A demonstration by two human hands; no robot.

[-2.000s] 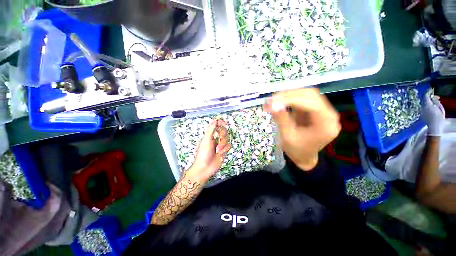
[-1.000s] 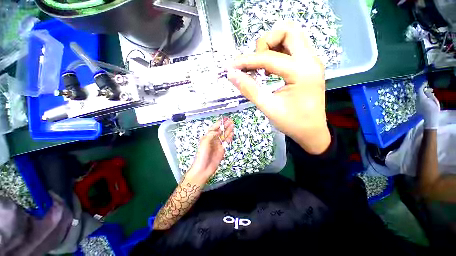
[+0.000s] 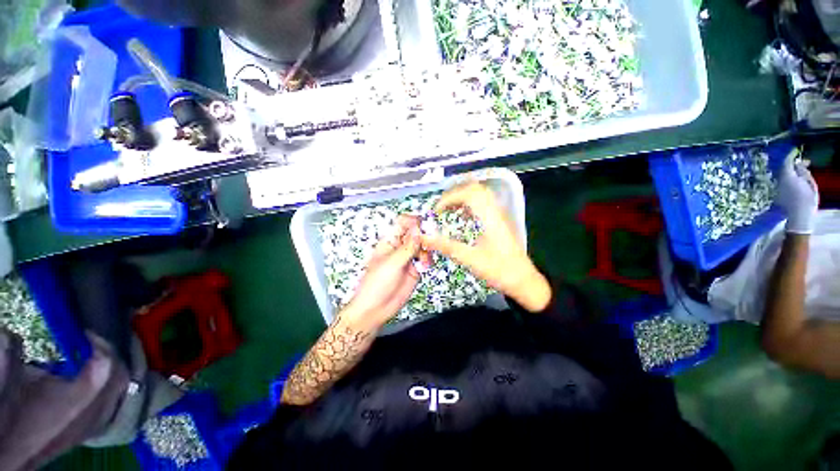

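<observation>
The near parts bin (image 3: 307, 267), a translucent tub at my lap, is full of small white-and-green parts (image 3: 460, 283). My left hand (image 3: 394, 267) is over its middle, fingers curled, with small whitish parts at the fingertips. My right hand (image 3: 479, 241) meets it from the right, thumb and fingertips close to the left fingers. A small whitish workpiece (image 3: 427, 223) shows between the two hands; which hand grips it is hard to tell. The assembly fixture (image 3: 405, 115) on the machine is bright and overexposed, with no hand at it.
The pneumatic cylinder (image 3: 166, 166) with black-knobbed fittings lies left of the fixture. A far parts bin (image 3: 677, 74) stands on the bench. A blue tray (image 3: 69, 198) is at left. A neighbour's gloved hand (image 3: 799, 195) is by a blue bin (image 3: 677, 212). Red stools (image 3: 198, 322) stand below.
My right hand has moved from the fixture down and back to my left hand over the near bin. My left hand stays over the bin.
</observation>
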